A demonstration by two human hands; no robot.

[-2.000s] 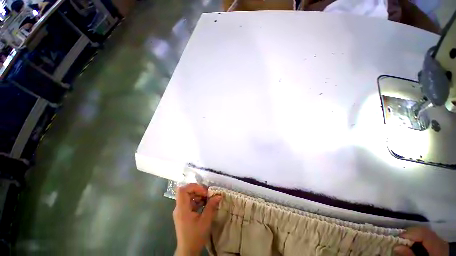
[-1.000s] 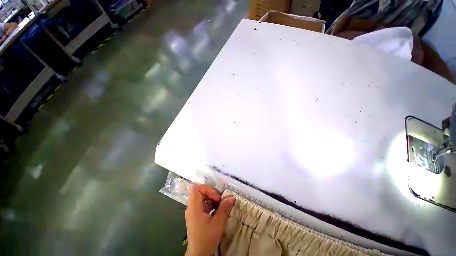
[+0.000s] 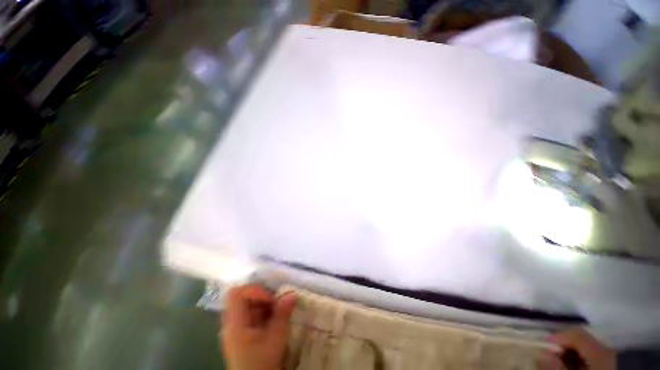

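A beige gathered garment (image 3: 405, 343) is stretched along the front edge of the white table (image 3: 326, 144); its lower part is cut off by the picture's edge. My left hand (image 3: 257, 329) pinches the left end of its elastic waistband at the table's front left corner. My right hand (image 3: 585, 348) holds the right end at the bottom right, partly cut off and blurred. The waistband looks nearly flat between my hands. A clear plastic bag (image 3: 211, 295) shows beside my left hand, under the table's corner.
A lamp-lit sewing machine plate (image 3: 561, 191) and blurred machine head (image 3: 637, 137) are at the right. A dark worn streak (image 3: 434, 296) runs along the table's front. Behind are a cardboard box (image 3: 369, 24) and white cloth (image 3: 499, 40). Green floor (image 3: 108, 217) lies left.
The camera view has swung and blurred. My right hand, out of the picture one second ago, shows again. The waistband looks flatter and less ruffled than before. My left hand still holds its end.
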